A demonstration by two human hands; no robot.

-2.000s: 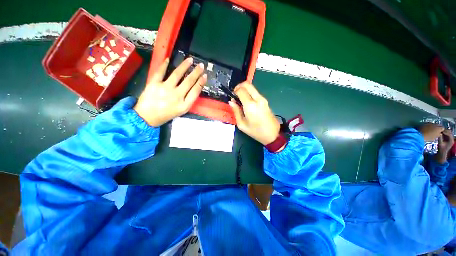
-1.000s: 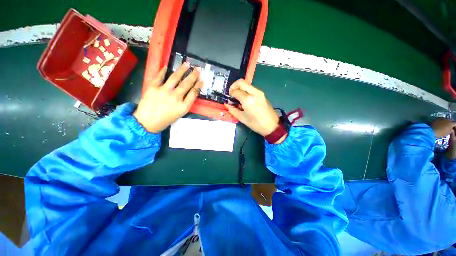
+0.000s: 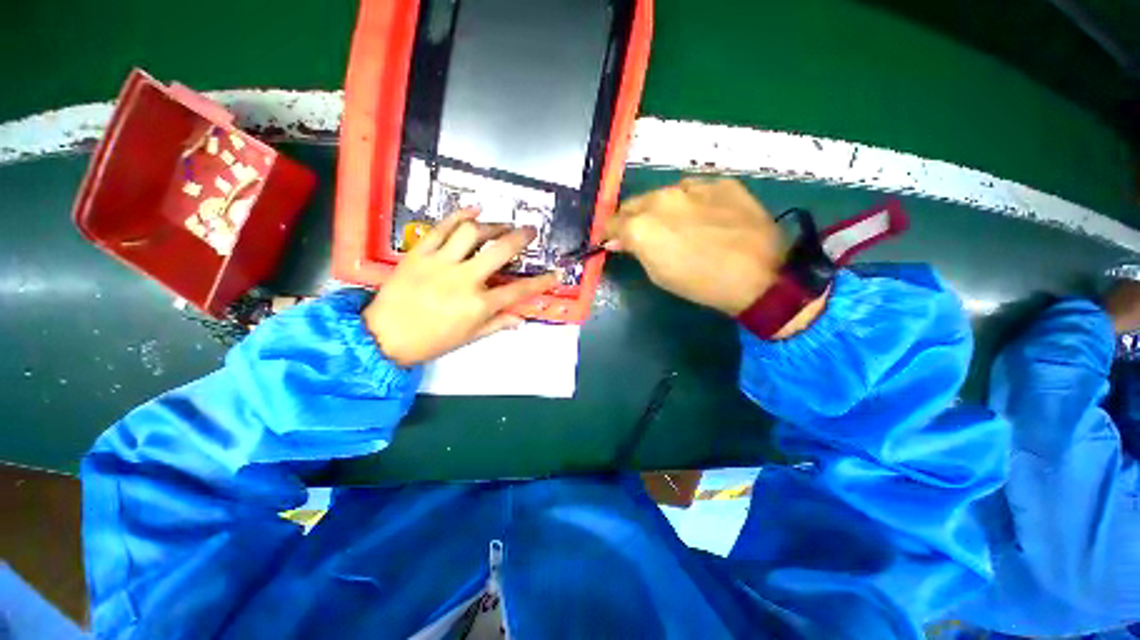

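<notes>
A black tablet unit point(image 3: 519, 94) lies in a red-orange carrier frame point(image 3: 370, 138), with its silver-white board area point(image 3: 481, 194) at the end near me. A round yellow-gold part point(image 3: 415, 234) shows at the board's left corner. My left hand point(image 3: 450, 290) lies over the near edge of the frame and board, fingers spread and holding nothing visible. My right hand point(image 3: 700, 240) is at the frame's right side, pinching a thin dark tool point(image 3: 585, 254) whose tip is at the board's lower right corner. The hand is slightly blurred.
A red parts bin point(image 3: 269, 231) with pale bits inside stands left of the carrier. A white sheet point(image 3: 503, 363) lies below the carrier. A dark cord point(image 3: 653, 406) lies on the green bench point(image 3: 550, 438). Another person's blue sleeve point(image 3: 1063, 406) is at the right.
My right hand has moved right and turned flatter, still with the tool. My left hand has shifted lower and right over the board's near edge. The carrier appears further left, and the yellow-gold part now shows.
</notes>
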